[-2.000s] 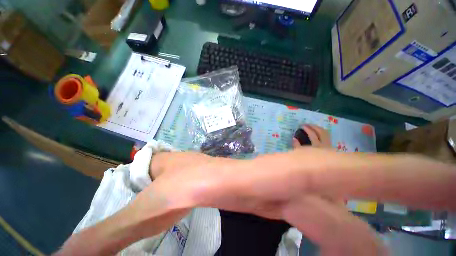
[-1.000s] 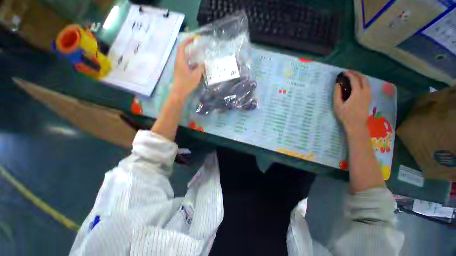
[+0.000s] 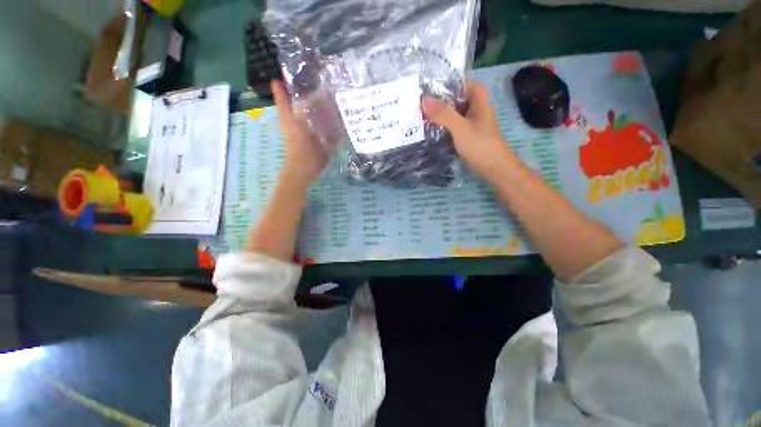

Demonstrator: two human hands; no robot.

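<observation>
A clear, shiny parts bag [image 3: 400, 163] with dark contents and a white handwritten label is held up above the desk mat [image 3: 359, 225]. My left hand [image 3: 304, 138] grips its left edge, with part of the fingers behind the plastic. My right hand [image 3: 471, 125] grips its right side, with the thumb on the front by the label. The bag's top is cut off by the upper edge of the picture. The black computer mouse [image 3: 541, 96] lies on the mat to the right of my right hand, untouched.
A clipboard with form [image 3: 185, 167] lies left of the mat, with a yellow-orange and blue tape dispenser [image 3: 104, 200] beside it. The keyboard [image 3: 263, 58] is mostly hidden behind the bag. A brown carton [image 3: 722, 108] stands at the right. A small black box [image 3: 163, 58] is at the back left.
My right hand has left the mouse and moved left onto the bag. The bag is now raised in both hands, nearer the camera and with its label facing me. The view has turned slightly.
</observation>
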